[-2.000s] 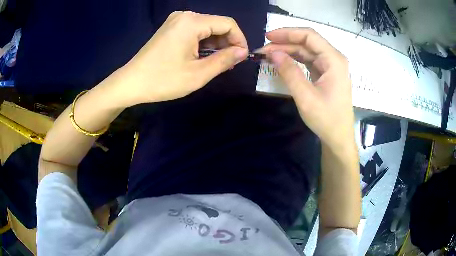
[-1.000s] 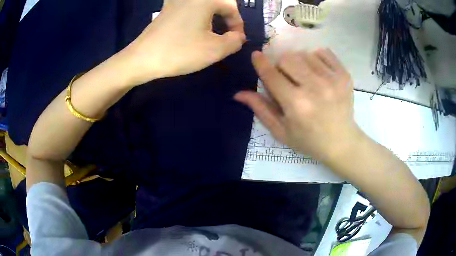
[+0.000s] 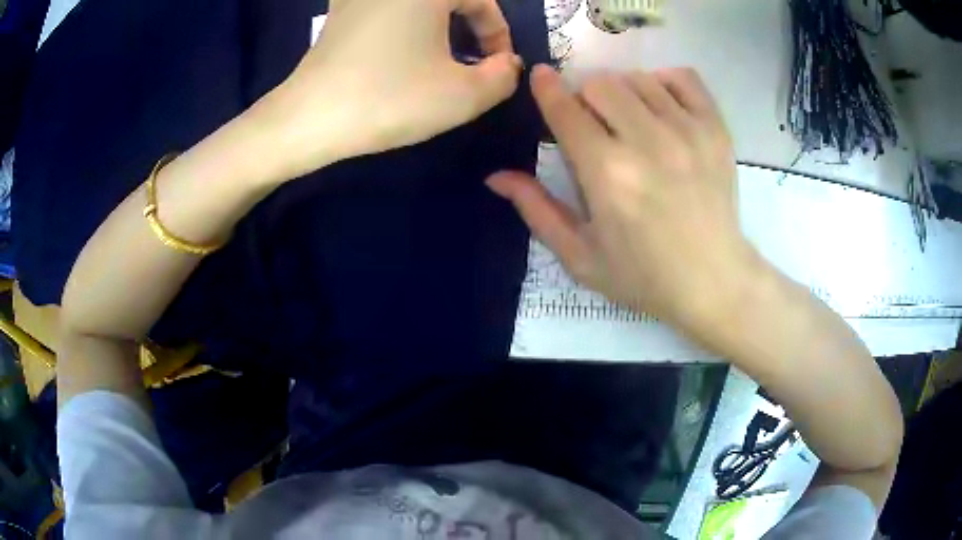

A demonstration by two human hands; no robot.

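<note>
The dark navy cloth (image 3: 411, 253) covers the left and middle of the white table, with its right edge running down beside my right hand. My left hand (image 3: 390, 90) lies over the cloth at the top, thumb and index fingertips pinched together on it near that edge; the exact grip is hard to see. My right hand (image 3: 654, 190) is palm down, fingers apart and holding nothing, with the index fingertip at the cloth's edge and the thumb over the cloth. A small pale label (image 3: 318, 29) shows beside my left hand. The needle area is not visible.
The white table (image 3: 812, 237) has a printed ruler along its front. A cream ribbed block (image 3: 633, 13) is at the top, and a black thread bundle (image 3: 833, 84) hangs at the upper right. Scissors (image 3: 744, 464) and a yellow-green packet (image 3: 728, 519) lie on the lower-right shelf.
My hands earlier held a small dark piece between their fingertips; my right hand has since let go and turned palm down. Since the last earlier frame, its index fingertip has come nearer my left fingertips.
</note>
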